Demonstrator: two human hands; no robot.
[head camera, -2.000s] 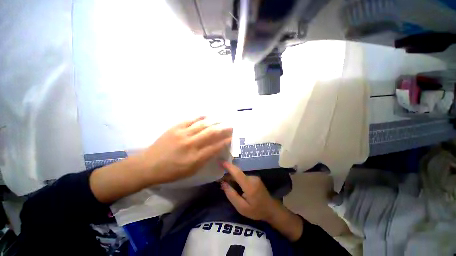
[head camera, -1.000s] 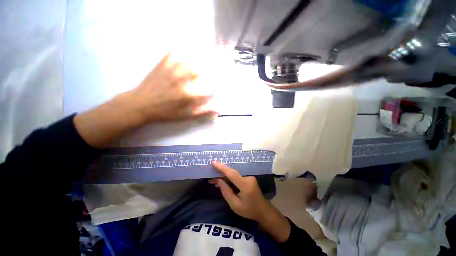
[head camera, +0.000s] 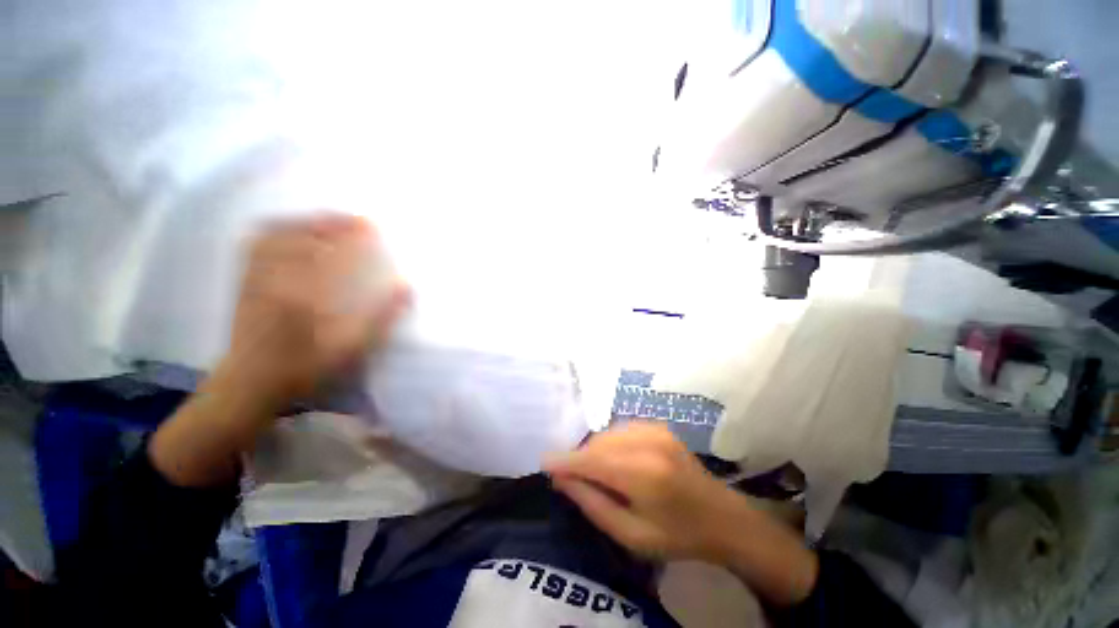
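A white cut panel (head camera: 491, 399) lies over the table's front edge, its rounded end hanging towards the lap. My right hand (head camera: 657, 491) pinches its lower right corner between thumb and fingers. My left hand (head camera: 307, 301) is blurred at the panel's left side; whether it grips the cloth cannot be told. Cream cut panels (head camera: 822, 380) lie right of the needle area, pointed ends hanging over the edge. The sewing machine head (head camera: 847, 111), white with a blue stripe, stands at upper right. A dark cylindrical attachment (head camera: 789, 272) hangs below it. Glare hides the needle.
Large white fabric pieces (head camera: 160, 270) lie at left. A clear tray (head camera: 1012, 368) with pink-red and white items is at right. The ruled table edge (head camera: 957, 439) runs along the front. Pale cloth (head camera: 331, 472) and blue bin material (head camera: 301, 570) are below left. A pale fabric pile (head camera: 1031, 546) is lower right.
The view has shifted, showing more of the machine head. A white panel now covers part of the ruler between my hands. My left hand has moved left; my right hand now pinches the panel's corner.
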